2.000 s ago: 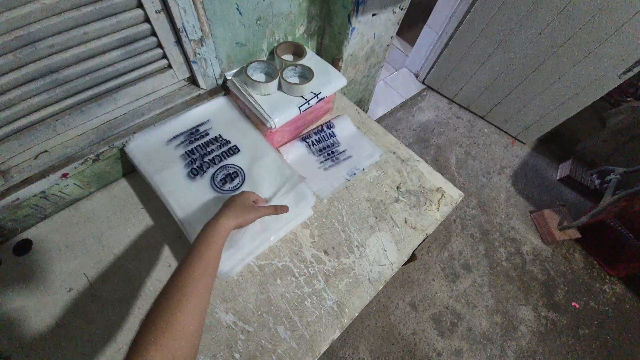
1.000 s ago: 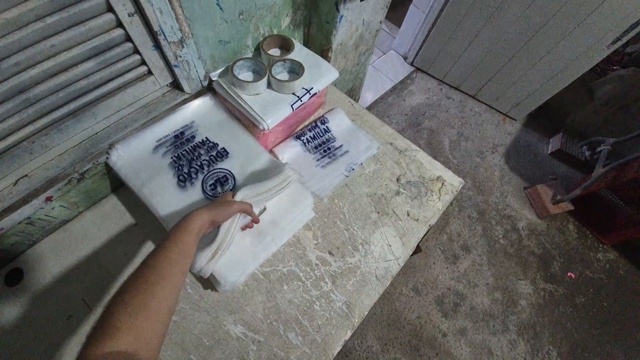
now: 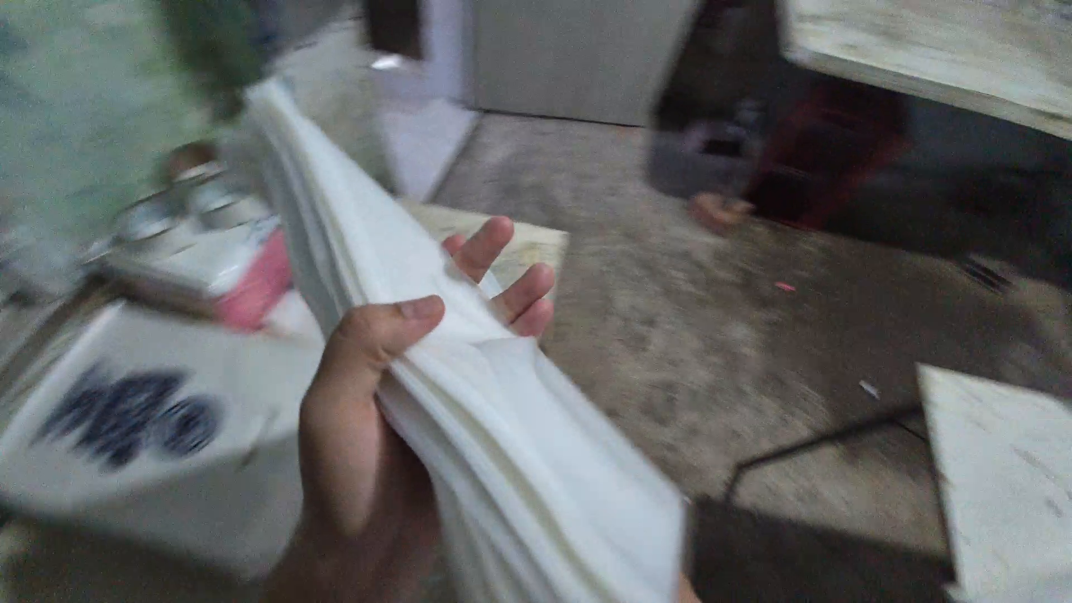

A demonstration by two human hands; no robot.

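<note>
My left hand (image 3: 368,377) is wrapped around a folded bundle of thin white plastic bags or sheets (image 3: 494,402), thumb on top and fingertips showing past its right side. The bundle is held up above the table, slanting from upper left to lower right. A sliver of skin at the bottom edge, beside the bundle's lower end, seems to be my right hand (image 3: 688,591); its fingers are hidden. Below at left lies a stack of white bags with dark print (image 3: 151,419), blurred. Behind it, rolls of tape (image 3: 151,216) rest on a white-topped pink package (image 3: 255,285).
The worn table's far corner (image 3: 536,243) shows behind my fingers. A pale tabletop (image 3: 938,59) is at upper right, another pale board (image 3: 1005,486) at lower right. Between them are concrete floor (image 3: 636,276), a dark red object (image 3: 829,151) and a thin dark bar (image 3: 821,440).
My left hand has lifted a folded bundle off the stack of printed bags, where it was bending the bags' near edge before. The view has swung to the right.
</note>
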